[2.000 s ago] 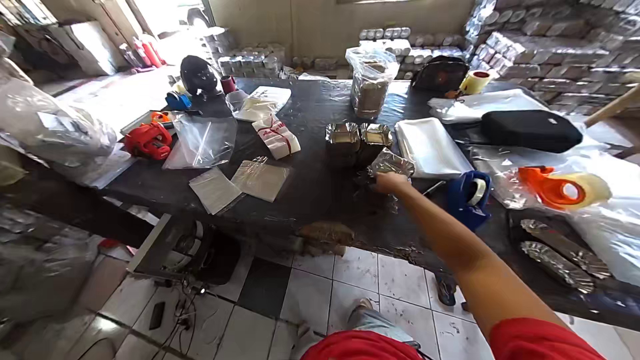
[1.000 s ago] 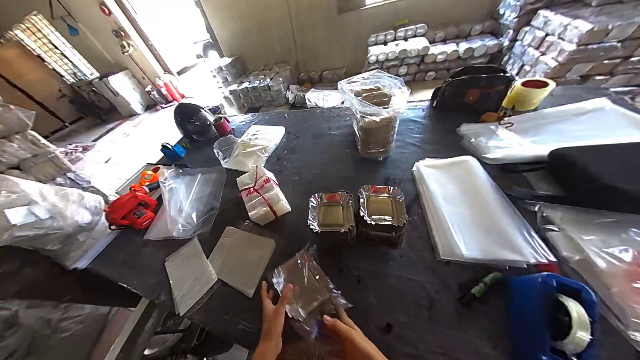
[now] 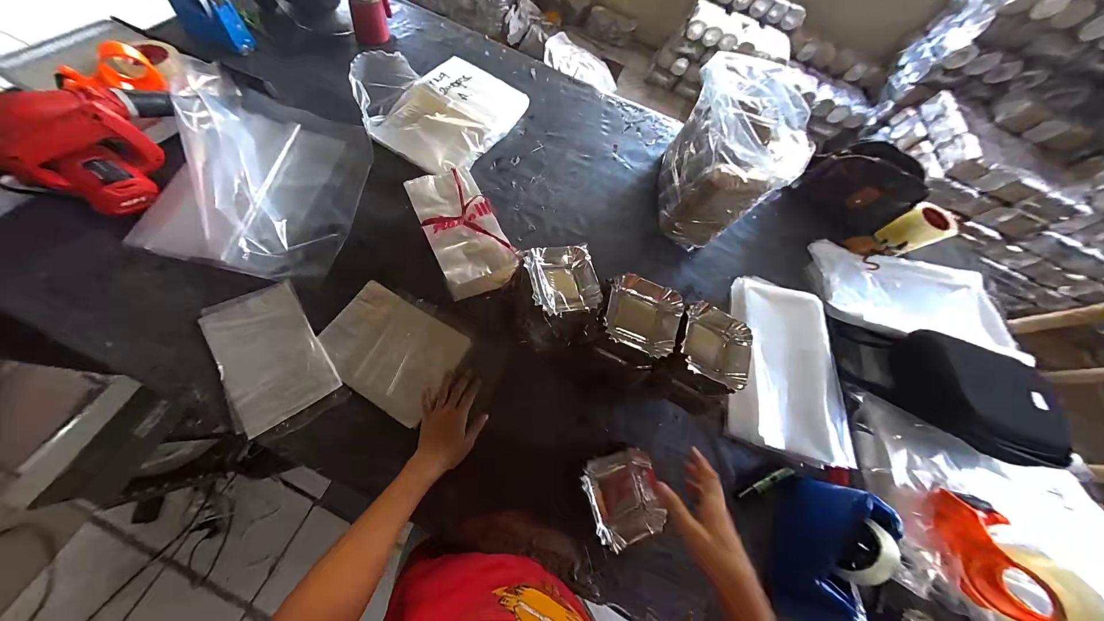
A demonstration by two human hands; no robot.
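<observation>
My left hand [image 3: 448,423] lies with spread fingers on the lower right corner of a stack of clear plastic sheets or bags [image 3: 392,349]. A second, smaller stack of clear film [image 3: 272,358] is to its left. My right hand [image 3: 703,509] is raised with its fingers apart, just right of a square foil tray [image 3: 623,500] near the table's front edge; whether a fingertip touches the tray is unclear. Farther back, three square foil trays, the left one [image 3: 563,280], the middle one [image 3: 644,316] and the right one [image 3: 717,347], stand in a row, apparently on stacks.
A red power blower [image 3: 78,147] and a large clear bag [image 3: 259,181] lie at left. A tied paper packet [image 3: 461,233] and a filled plastic bag [image 3: 729,164] stand behind. On the right are white film sheets [image 3: 789,371], a blue tape dispenser [image 3: 819,543] and an orange one [image 3: 983,552].
Both hands were at the wrapped foil tray; my left hand is now on the film stack. Another foil tray stands left of the two seen before. The view has turned and shifted.
</observation>
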